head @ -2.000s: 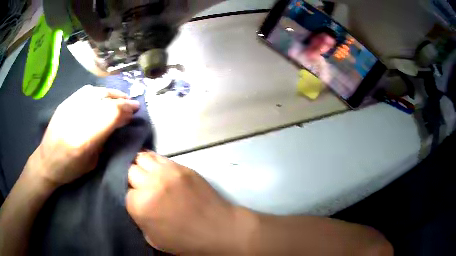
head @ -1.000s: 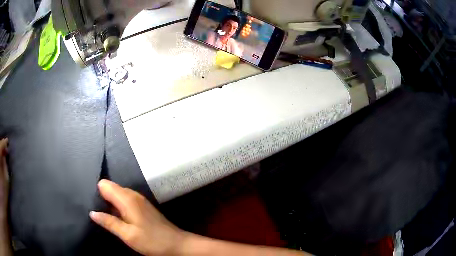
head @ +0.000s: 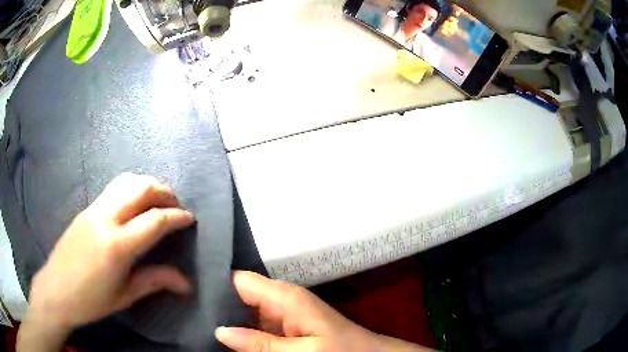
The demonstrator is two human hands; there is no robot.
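Dark grey cloth panels (head: 117,130) lie on the machine bed from under the presser foot area (head: 196,55) down to the front edge and past it. A lighter grey strip runs along their right edge, with a darker layer showing beside it. My left hand (head: 110,247) rests on the cloth, thumb and fingers apart. My right hand (head: 289,316) is at the cloth's lower right edge, index finger and thumb apart. Neither hand visibly pinches the cloth, though the undersides of the fingers are hidden. The needle tip is lost in glare.
A smartphone (head: 434,41) playing a video leans at the back, with a yellow lump (head: 413,67) beside it. A lime green piece (head: 87,27) hangs at upper left. Ruler marks (head: 413,230) line the white front edge. Dark cloth (head: 544,261) hangs at right; red cloth (head: 385,302) shows below.
My left hand has come from the left picture edge onto the cloth. My right hand remains near the cloth's right edge. The narrow dark gap between layers has given way to a lighter strip.
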